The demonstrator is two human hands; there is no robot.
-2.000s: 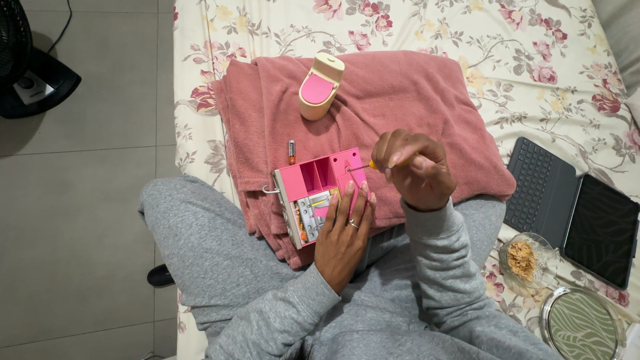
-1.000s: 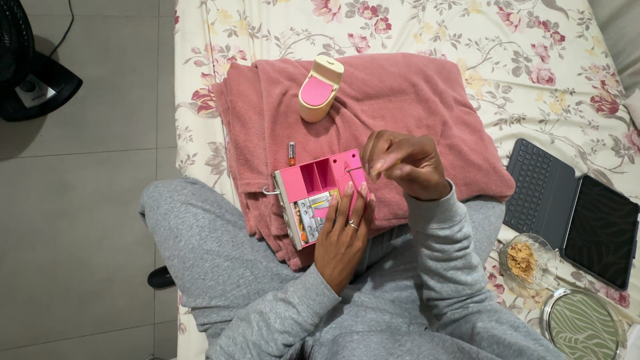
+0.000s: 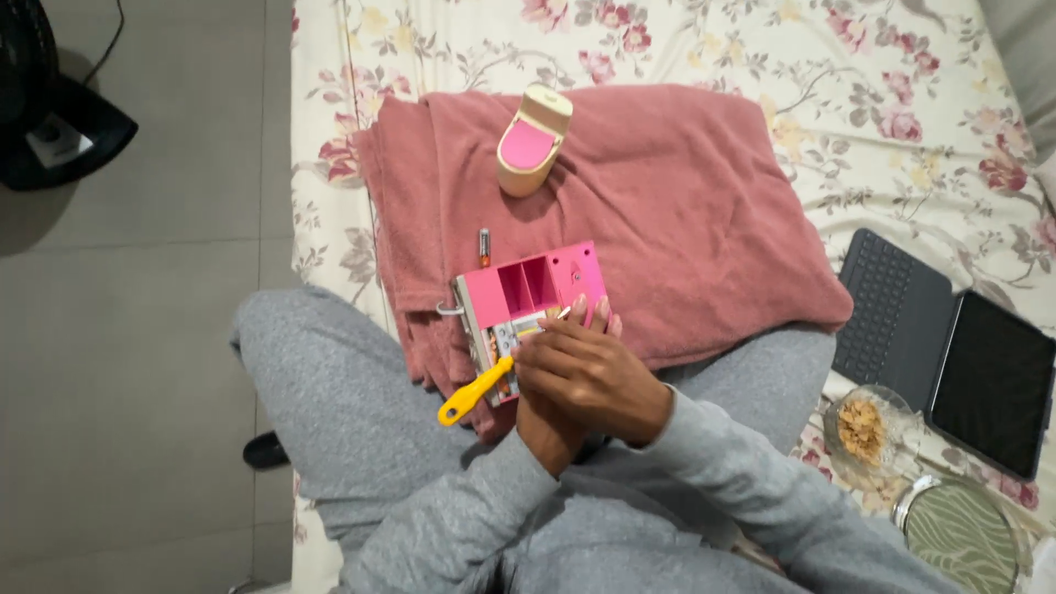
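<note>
A pink plastic toy case (image 3: 487,299) with compartments and an exposed battery bay lies on a folded pink blanket (image 3: 685,198). My left hand (image 3: 549,425) holds the case's lower right side, its fingertips on the pink face and much of it hidden under my right hand. My right hand (image 3: 594,375) crosses over it with its fingers around a screwdriver; the yellow handle (image 3: 477,394) sticks out to the lower left and a bit of metal shows by the fingertips. A small battery (image 3: 484,247) lies just above the case. Farther up stands a cream toy toilet (image 3: 535,140) with a pink lid.
The blanket lies on a floral bedsheet (image 3: 891,107) and reaches over my crossed legs. At the right are a tablet (image 3: 994,379) with a keyboard (image 3: 879,297), a glass bowl of food (image 3: 862,429) and a round patterned lid (image 3: 961,536). A black fan (image 3: 66,140) stands on the floor at left.
My right hand has moved left and down from the case's right side, over my left hand. The screwdriver, earlier pointed at the pink face, now has its handle toward the lower left.
</note>
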